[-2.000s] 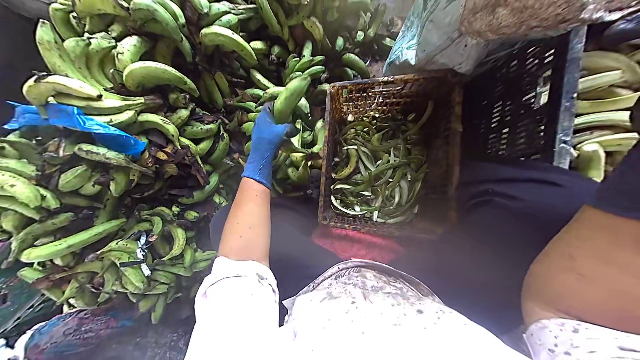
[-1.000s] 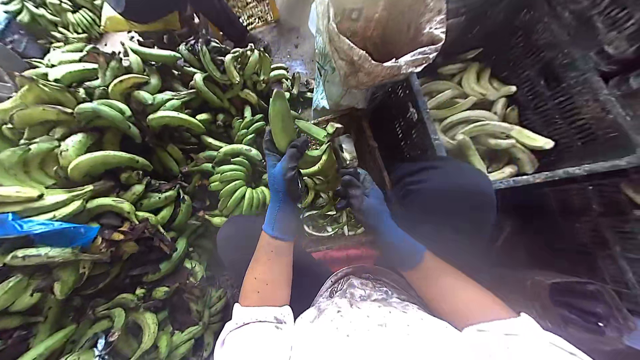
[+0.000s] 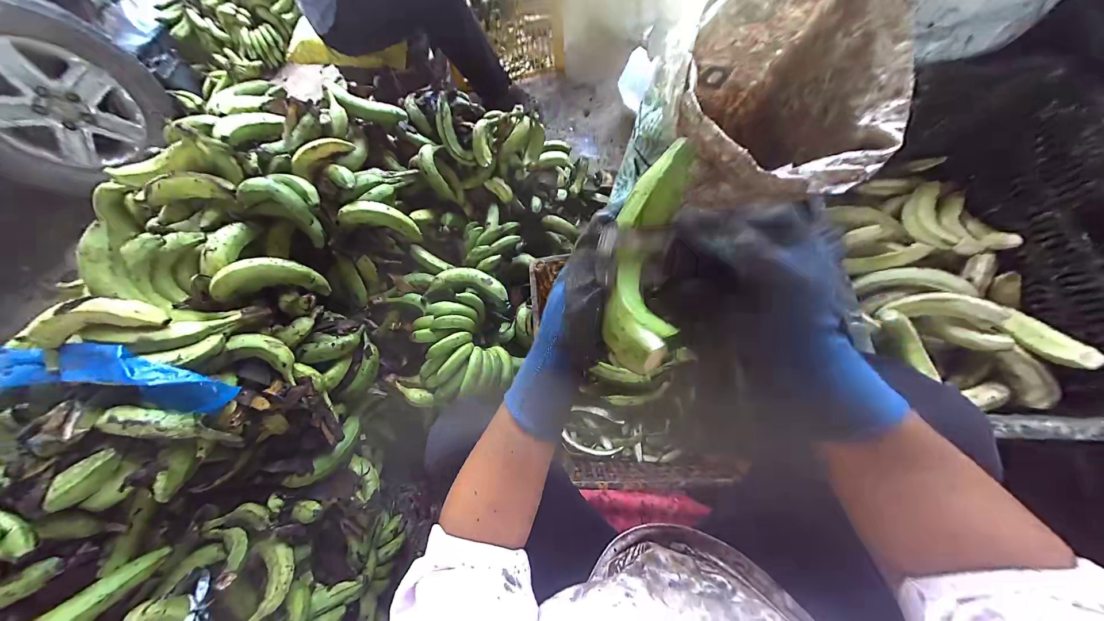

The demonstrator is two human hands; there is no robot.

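My left hand (image 3: 565,336), in a blue glove with a dark palm, is closed around a green plantain (image 3: 642,259) held upright over the crate. A strip of its peel curls away near the lower end. My right hand (image 3: 780,319), gloved the same way, is blurred close to the plantain's right side; whether it holds a tool cannot be made out. Below both hands, green peels (image 3: 612,431) lie in a brown plastic crate (image 3: 655,473), partly hidden by my hands.
Green plantain bunches (image 3: 267,280) are heaped at left, with blue plastic (image 3: 129,371) on them. Peeled plantains (image 3: 940,293) fill part of a black crate (image 3: 1035,427) at right. An open sack (image 3: 802,95) stands ahead. A car wheel (image 3: 69,103) and another person's leg (image 3: 448,43) are beyond.
Two seconds ago my left hand was over the heap's edge with a plantain. It then came above the peel crate, and my right hand came into view beside it. The view has shifted.
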